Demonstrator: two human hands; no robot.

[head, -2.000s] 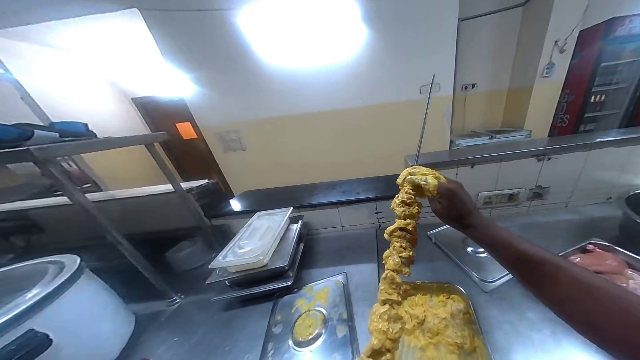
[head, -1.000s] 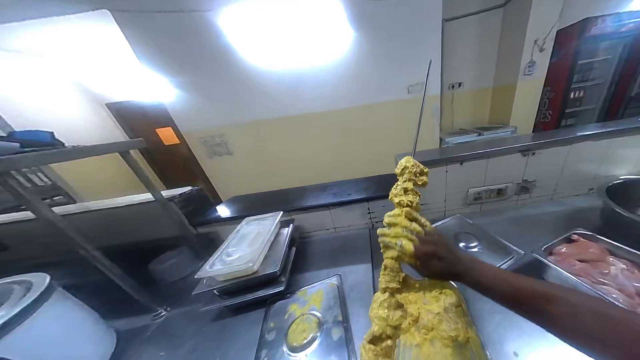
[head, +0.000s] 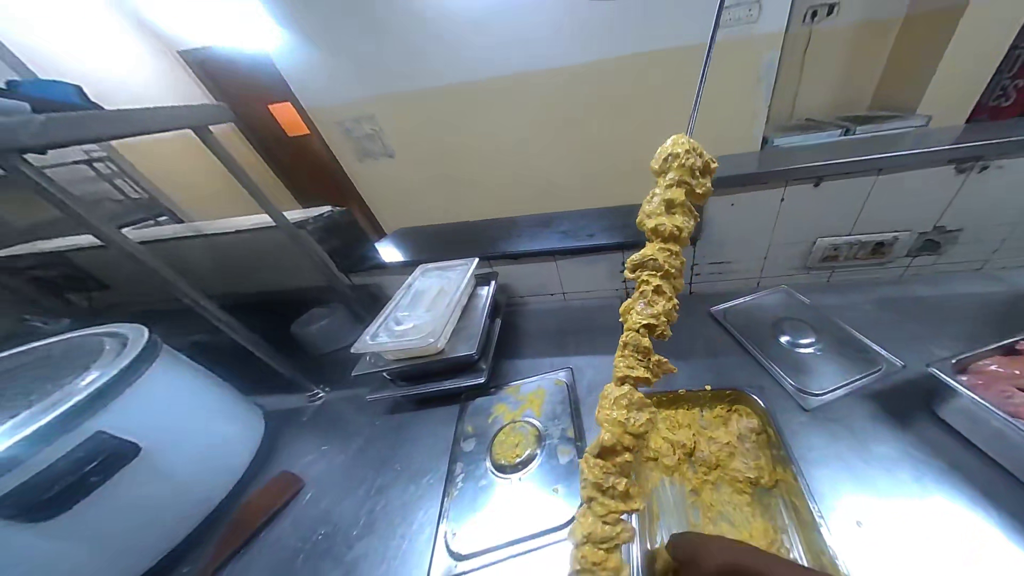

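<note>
A metal skewer [head: 706, 72] stands tilted upright, its bare tip at the top and yellow-marinated meat pieces [head: 652, 288] threaded along it down to the bottom edge. What holds its lower end is out of view. Behind and right of it lies a steel tray [head: 800, 496] of yellow-coated meat [head: 712, 448]. My right hand [head: 728, 556] reaches into the near part of that tray; its fingers are mostly cut off or hidden. A marinade-smeared steel lid [head: 512, 496] lies left of the skewer. My left hand does not show.
A white rice cooker [head: 192, 424] and a brown wooden utensil [head: 252, 512] are at left. Stacked trays [head: 424, 308] stand by the tiled wall. A clean steel lid [head: 808, 344] and a tray of raw meat [head: 996, 384] are at right. A metal rack [head: 212, 304] rises at left.
My right hand has slid down the meat on the skewer, from near its top two seconds ago, and is now off it, low at the tray. The view has shifted.
</note>
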